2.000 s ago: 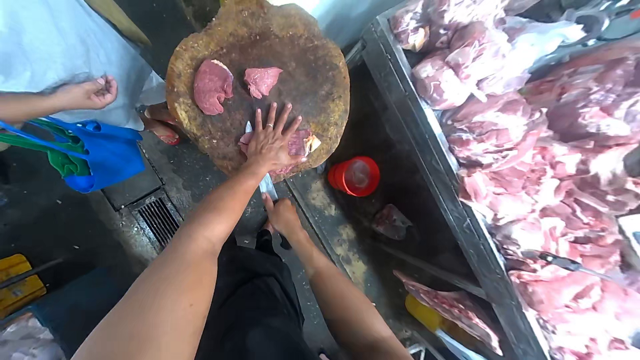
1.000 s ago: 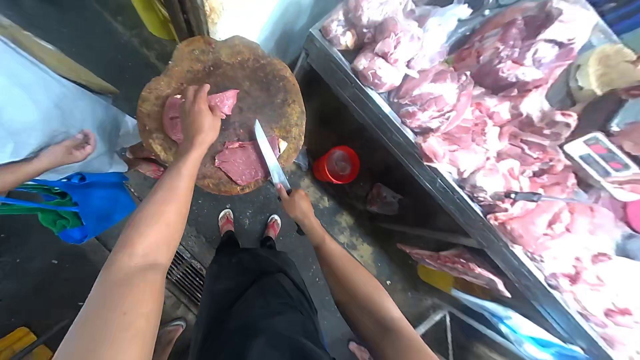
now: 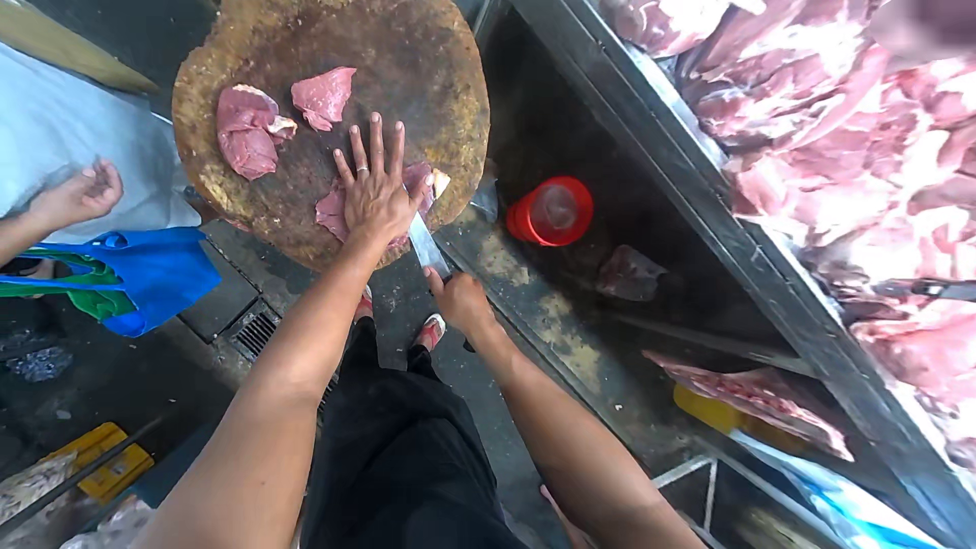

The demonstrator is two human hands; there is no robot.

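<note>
My left hand [image 3: 379, 194] lies flat, fingers spread, on a slab of raw meat [image 3: 332, 211] near the close edge of a round wooden chopping block [image 3: 412, 69]. In my right hand [image 3: 461, 299] is the handle of a knife; its blade [image 3: 427, 245] points up and left, and the tip is hidden at the meat beside my left thumb. Two other pieces lie apart on the block: a folded cut with fat [image 3: 248, 137] at the left, and a smaller piece [image 3: 323, 97] just above my fingertips.
A metal-edged counter [image 3: 686, 175] heaped with raw meat [image 3: 823, 145] runs along the right. Under it are a red bucket [image 3: 550, 211] and a plastic bag [image 3: 630, 273]. Another person's hand [image 3: 84, 194] and a blue bag [image 3: 160, 274] are at the left. A floor drain [image 3: 255, 333] lies below the block.
My left hand has moved from the pieces at the block's left onto the slab near the knife. The blade, in full view one second ago, is now partly hidden at the slab.
</note>
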